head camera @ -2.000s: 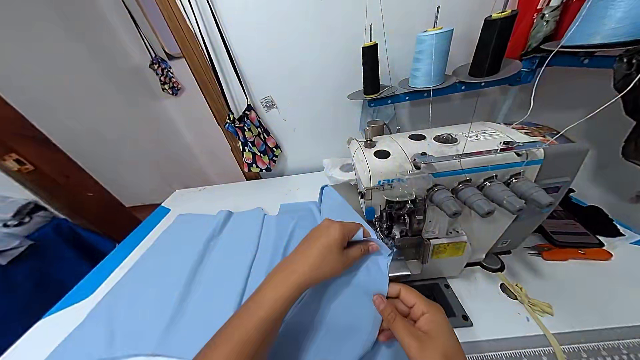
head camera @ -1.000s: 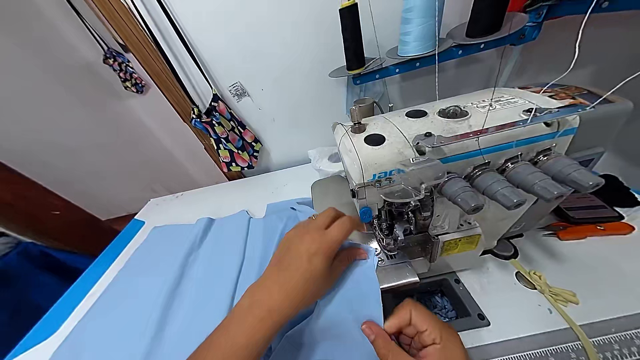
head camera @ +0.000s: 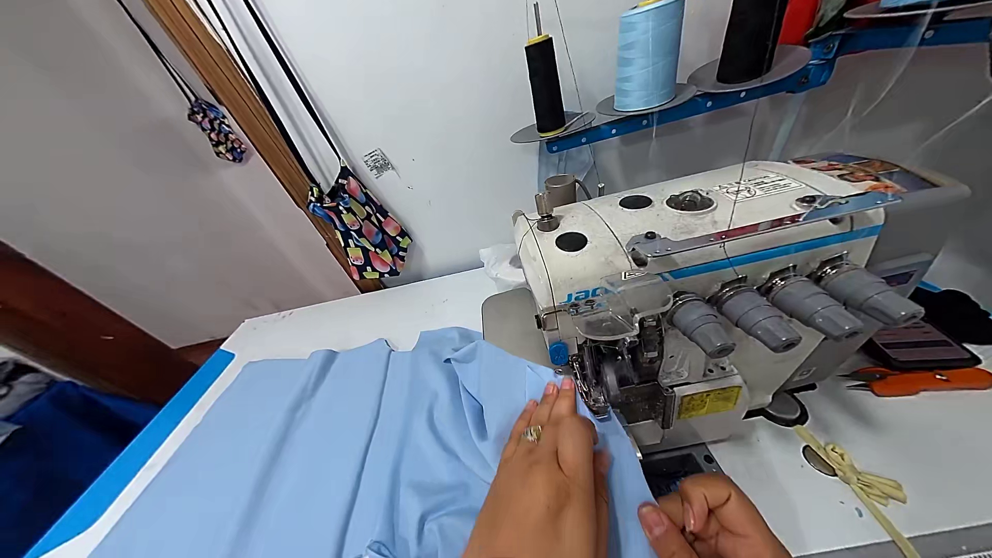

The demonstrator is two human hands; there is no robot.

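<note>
Light blue fabric (head camera: 310, 442) lies over the left of the white table, its right edge under the presser foot of a white overlock sewing machine (head camera: 697, 232). Flat on the cloth just before the presser foot rests my left hand (head camera: 546, 473), palm down, fingers pointing at the needle area, a ring on one finger. My right hand (head camera: 705, 519) pinches the fabric's edge between thumb and finger, nearer the camera, beside the dark opening (head camera: 678, 465) below the machine. The needle itself is hidden behind the foot and guard.
Thread cones, one light blue (head camera: 649, 58) and others black, stand on a blue rack behind. Right of the machine lie orange-handled snips (head camera: 930, 381), a phone (head camera: 918, 345) and a knotted yellowish strip (head camera: 860, 473). Patterned pouches (head camera: 364, 225) hang at the wall.
My left hand has gone from gripping the fabric at the presser foot to lying flat on it. The fabric's edge now runs under the foot. My right hand still holds the edge.
</note>
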